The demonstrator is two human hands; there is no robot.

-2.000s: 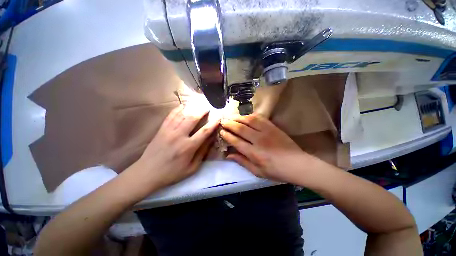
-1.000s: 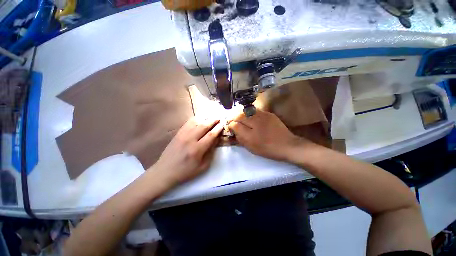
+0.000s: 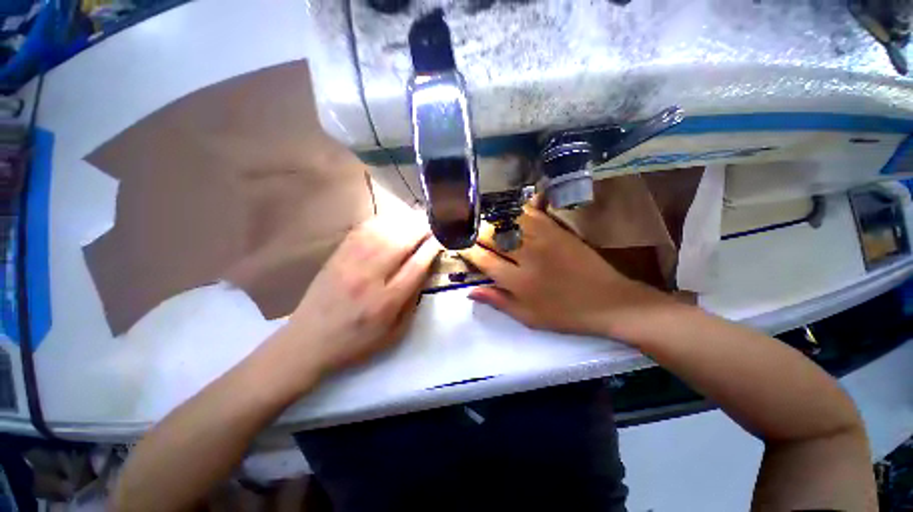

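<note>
A large brown garment panel (image 3: 210,200) lies flat left of the needle, with notched left edges and a curved lower edge. My left hand (image 3: 365,285) lies on its right part, fingertips at the bright light under the machine head. My right hand (image 3: 546,270) is just right of the needle area, fingers bent towards the light. The fingertips nearly meet below the shiny metal guard (image 3: 446,160). The guard and glare hide the needle and what the fingertips press. Part of the needle plate (image 3: 455,277) shows between the hands. More brown cloth (image 3: 626,212) lies beyond my right hand.
The white sewing machine head (image 3: 601,70) spans the top, with a silver tension knob (image 3: 571,188) low on its front. A whitish scrap (image 3: 702,240) lies right of the brown cloth. The table's front edge (image 3: 380,397) runs below my forearms. Loose pieces lie below at lower left.
The brown cloth at the fingertips has shifted away, uncovering more of the needle plate. Both hands remain beside the needle. The camera view has also shifted.
</note>
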